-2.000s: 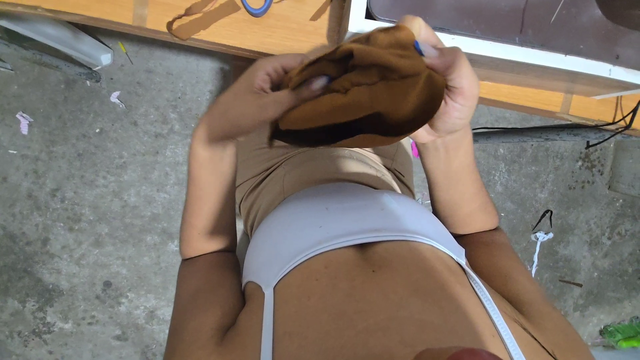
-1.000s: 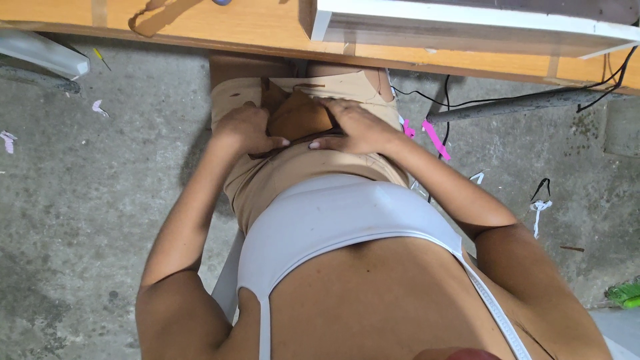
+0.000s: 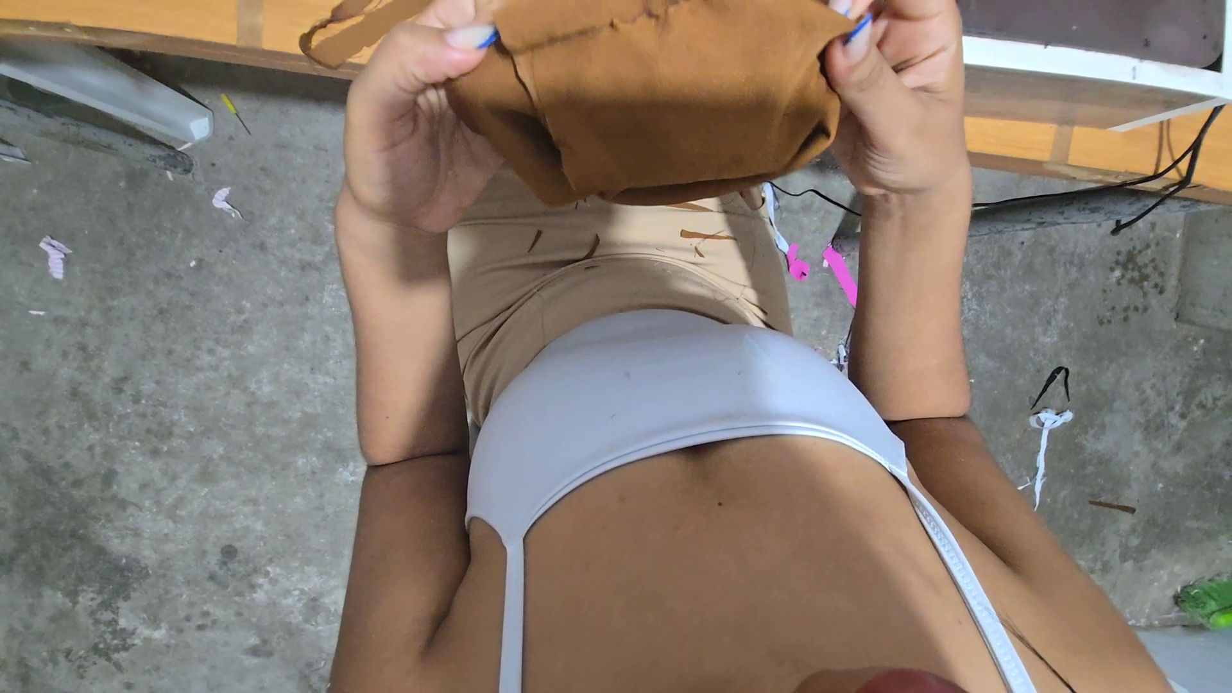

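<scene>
A piece of brown sewn fabric (image 3: pixel 664 106) is stretched between my two hands at the top of the head view, above my lap. My left hand (image 3: pixel 895 96) pinches its right edge between thumb and fingers. Its left edge is gripped by my right hand (image 3: pixel 419 120), thumb on top. A seam line runs across the upper part of the cloth, and its top edge is cut off by the frame. Small brown scraps (image 3: pixel 707 235) lie on the beige garment over my lap.
A wooden table edge (image 3: pixel 1011 149) crosses the top, bearing a white-framed unit (image 3: pixel 1088 72) at right and brown strips (image 3: pixel 356 34) at left. Black cables (image 3: pixel 1179 178) hang at right. Fabric scraps (image 3: pixel 55 257) and a yellow-handled tool (image 3: pixel 229 104) lie on the concrete floor.
Both hands have risen from my lap, where they were a second ago, and now hold the brown fabric up and spread. Brown scraps now show on the lap.
</scene>
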